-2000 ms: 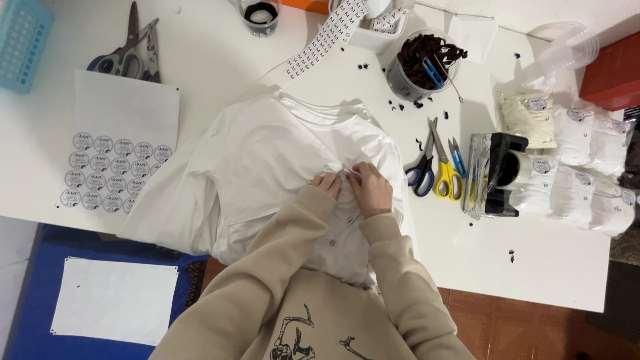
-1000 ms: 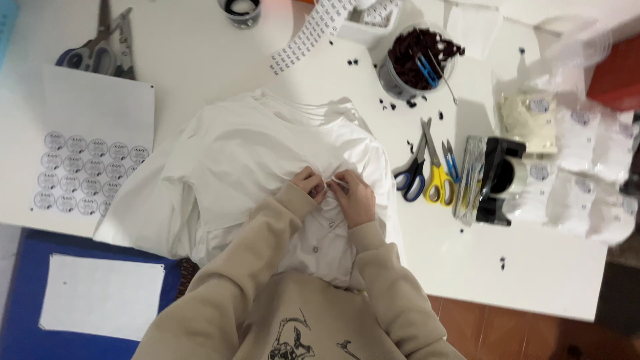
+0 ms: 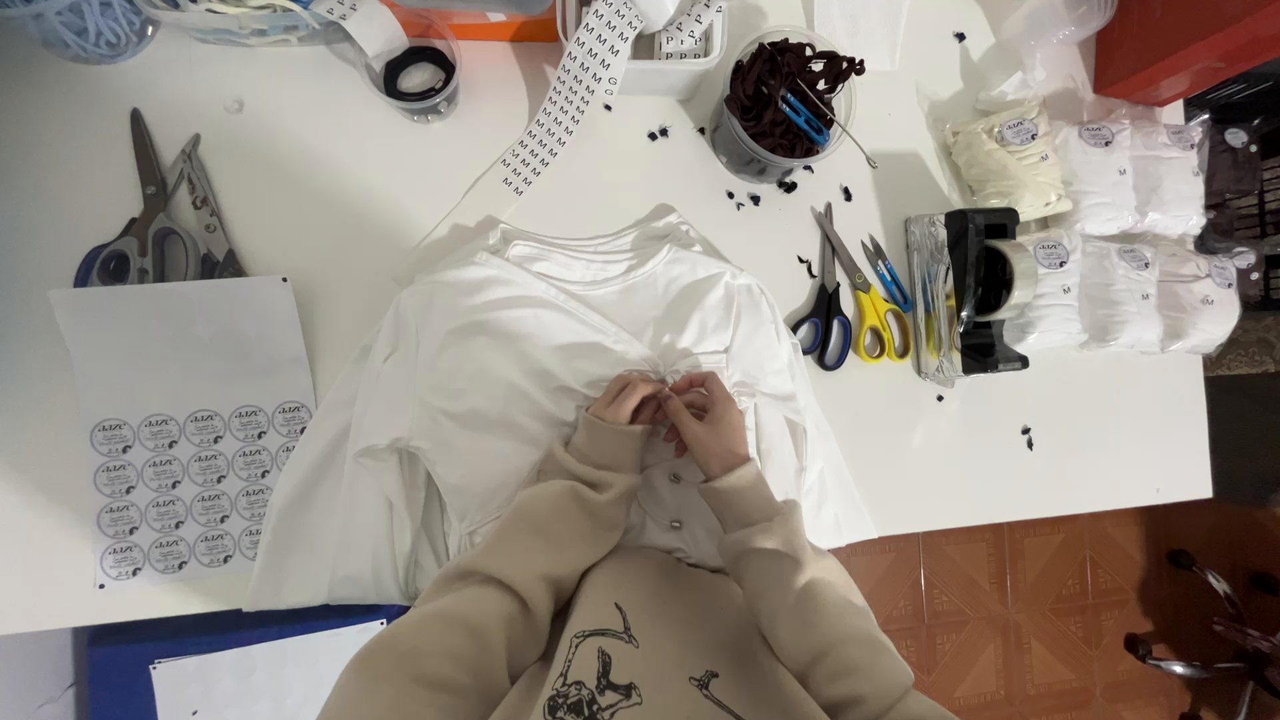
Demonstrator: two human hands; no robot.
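A white long-sleeved garment [image 3: 520,330] with small buttons down its front lies spread on the white table, its neckline away from me. At the middle of its front, my left hand [image 3: 630,400] pinches the fabric between closed fingers. My right hand [image 3: 705,420] meets it there, thumb and fingertips closed on the same gathered spot. The fingers cover whatever small part lies between them. Two buttons [image 3: 675,500] show on the placket just below my hands.
Dark blue scissors [image 3: 828,320], yellow scissors [image 3: 882,325], blue thread snips [image 3: 888,275] and a tape dispenser [image 3: 975,290] lie at the right, beside bagged garments [image 3: 1100,240]. Fabric scissors [image 3: 150,220] and a sticker sheet [image 3: 190,350] are at the left; a tub of dark ties [image 3: 785,110] stands behind.
My hands remain close together at the garment's front, with small shifts of the fingers. The garment stays spread in the same place.
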